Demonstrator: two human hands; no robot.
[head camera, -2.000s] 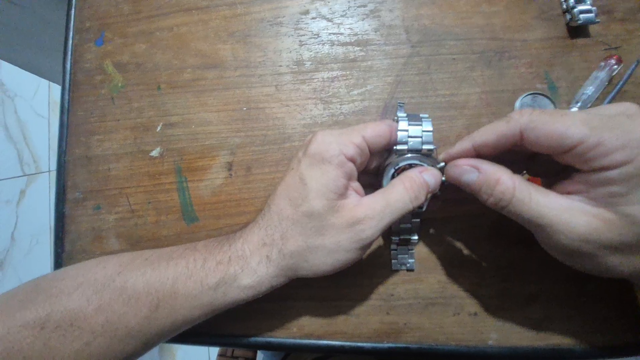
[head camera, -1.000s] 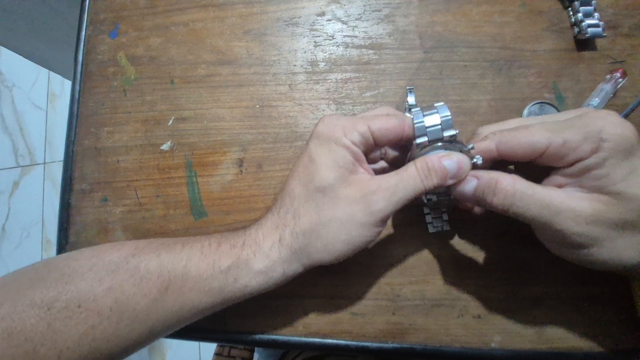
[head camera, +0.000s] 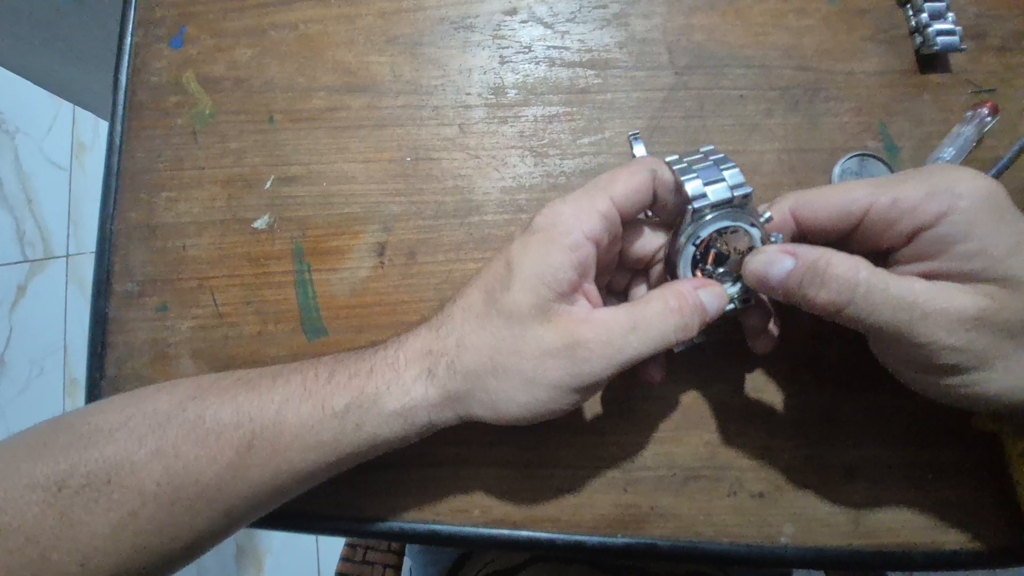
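A metal wristwatch (head camera: 724, 240) is held above the wooden table, its back off and the movement showing inside the case. My left hand (head camera: 576, 296) grips it from the left, thumb on the lower rim of the case and fingers behind it. The steel link bracelet (head camera: 710, 180) rises from the top of the case. My right hand (head camera: 888, 264) pinches the right side of the case, thumb at the rim and index finger by the side pushers (head camera: 772, 228). The fingers hide part of the case and the lower bracelet.
Beyond my right hand lie a round metal watch case back (head camera: 862, 167), a clear-handled screwdriver (head camera: 964, 134) with a red end and a thin dark rod (head camera: 1006, 158). Another metal link bracelet (head camera: 934, 26) is at the top right. The wooden table (head camera: 400, 160) has a dark edge.
The watch has turned in my hands, and my left thumb has moved down off the middle of the case. The open movement now shows; my thumb covered much of it before.
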